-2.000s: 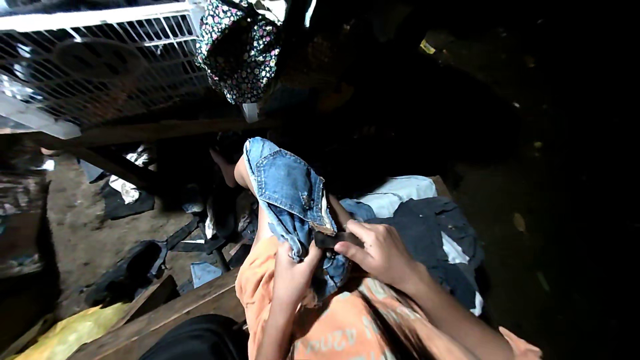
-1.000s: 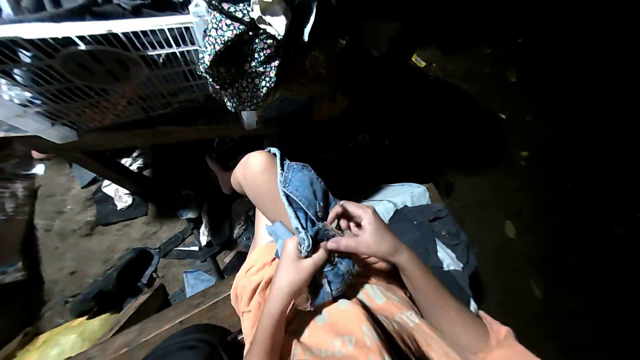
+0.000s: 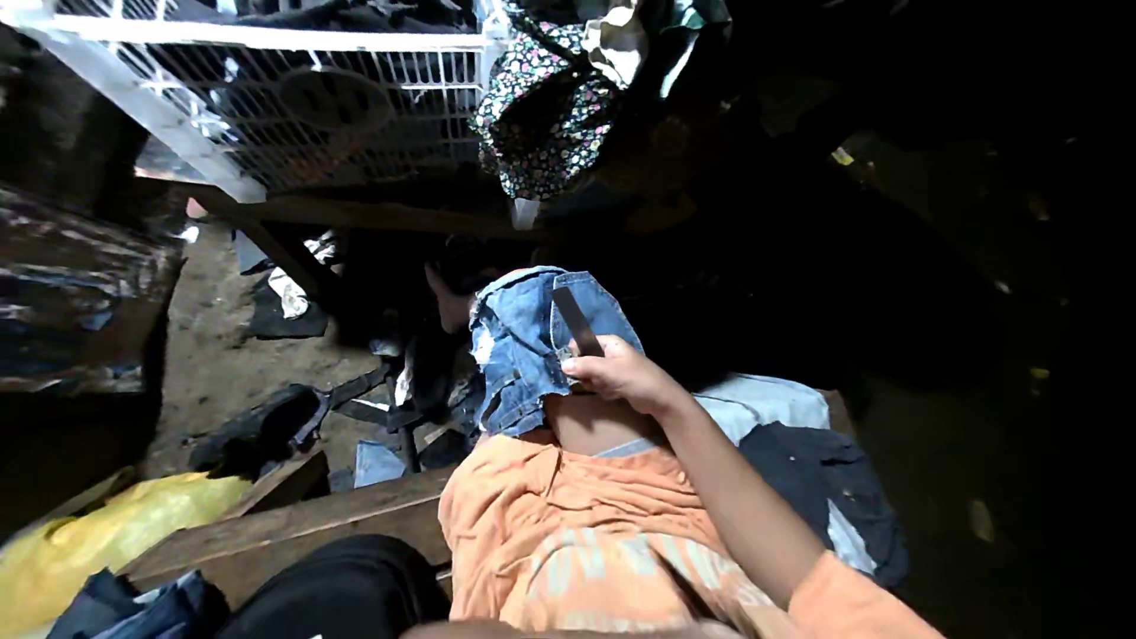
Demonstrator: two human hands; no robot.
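Note:
A piece of blue denim (image 3: 519, 333) with a stitched pocket and frayed edges lies spread over my knee. My right hand (image 3: 617, 373) rests at the pocket's lower edge, with its thumb and fingers closed on a dark flat strip (image 3: 577, 321) that points up across the pocket. Whether the strip is a blade or something else cannot be told. My left hand is not clearly seen; only a blurred bit of skin shows at the bottom edge. An orange shirt (image 3: 568, 506) covers my lap just below the denim.
A white plastic crate (image 3: 266, 35) holding cloth stands at the upper left, with a floral cloth (image 3: 550, 115) hanging beside it. Folded light denim (image 3: 763, 404) and dark cloth (image 3: 825, 497) lie at the right. A wooden beam (image 3: 311, 524) and yellow plastic (image 3: 115, 532) are lower left.
Both hands were together on the bunched denim; now it lies spread over the knee. My left hand has come away from it, and the dark strip shows plainly in my right hand.

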